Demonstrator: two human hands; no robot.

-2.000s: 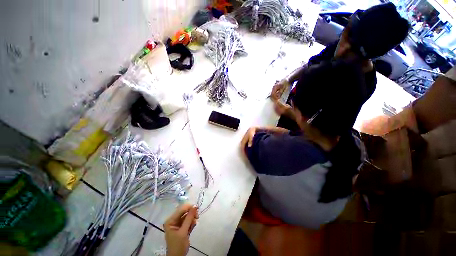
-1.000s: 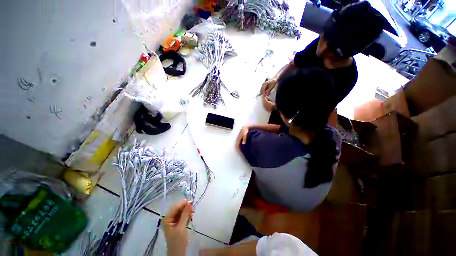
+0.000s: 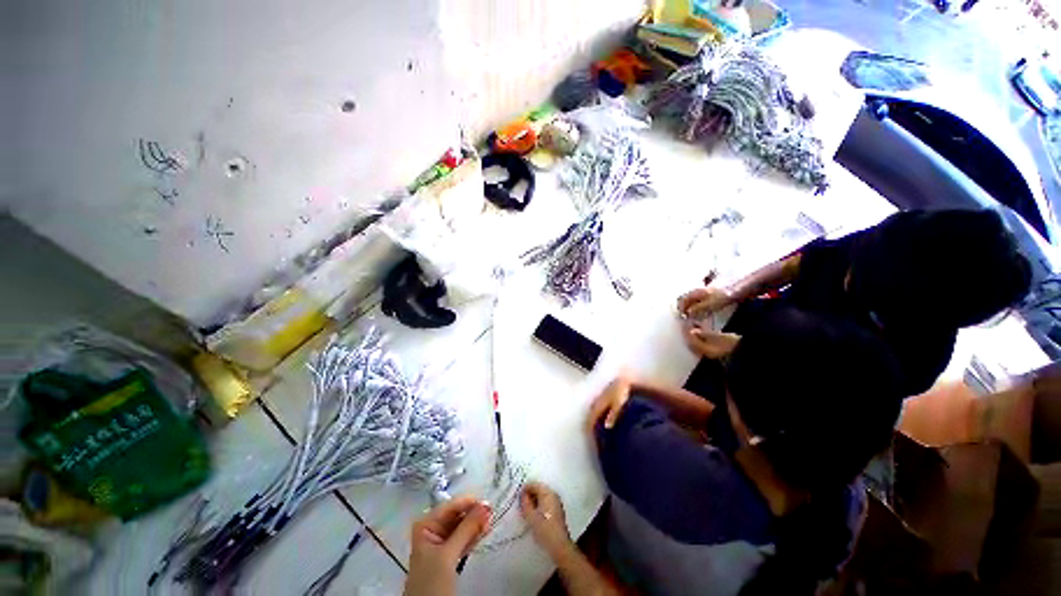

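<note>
My left hand (image 3: 451,538) is at the bottom centre, thumb and fingertips pinched on a thin-wired cable harness (image 3: 507,501). My right hand (image 3: 543,512) is just right of it, fingers curled by the fanned wires; whether it grips one is too small to tell. A long white cable with red and black bands (image 3: 498,408) lies on the table ahead of my hands. A large bundle of grey-white cables (image 3: 361,437) lies to the left, white plugs toward my hands and dark ends at the lower left.
A black phone (image 3: 567,342) lies on the white table (image 3: 652,279). More cable bundles (image 3: 596,210) lie further back. Two people (image 3: 745,466) sit along the right side. A black object (image 3: 415,293), tape rolls and plastic bags line the wall. A green bag (image 3: 116,442) is at the left.
My right hand has come in from the lower right to the wires beside my left hand. The view has turned, so the table things appear further right.
</note>
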